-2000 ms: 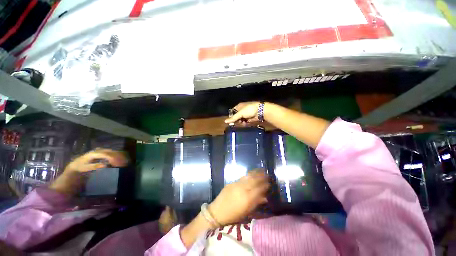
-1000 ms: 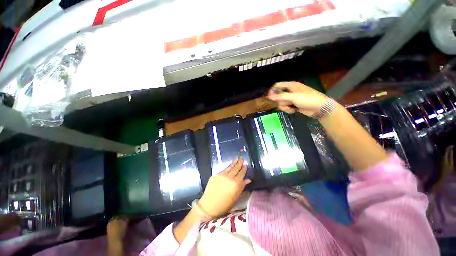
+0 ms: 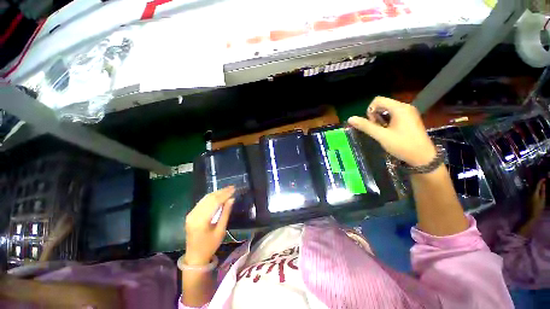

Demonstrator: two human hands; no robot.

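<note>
Three flat black glossy units lie side by side in a dark carrier tray (image 3: 256, 175). The left unit (image 3: 226, 164) and middle unit (image 3: 289, 172) are dark with white glare. The right unit (image 3: 347, 163) shows a bright green display. My left hand (image 3: 208, 223) is over the lower left part of the left unit, fingers apart, holding nothing that I can see. My right hand (image 3: 401, 130) is raised beyond the right unit's top right corner, fingers curled around a small dark part (image 3: 383, 116); its exact shape is unclear.
A brown-orange strip (image 3: 241, 140) lies behind the units. Slanting grey posts (image 3: 90, 136) flank the bench under a white shelf (image 3: 181, 45) with crumpled clear plastic (image 3: 90, 75). Clear trays (image 3: 518, 142) are at right. A neighbour's blurred arm (image 3: 60, 293) is lower left.
My left hand has moved from the middle unit to the left unit. My right hand has moved right, from the strip to beyond the right unit's corner. The right unit, dark at first, now shows green.
</note>
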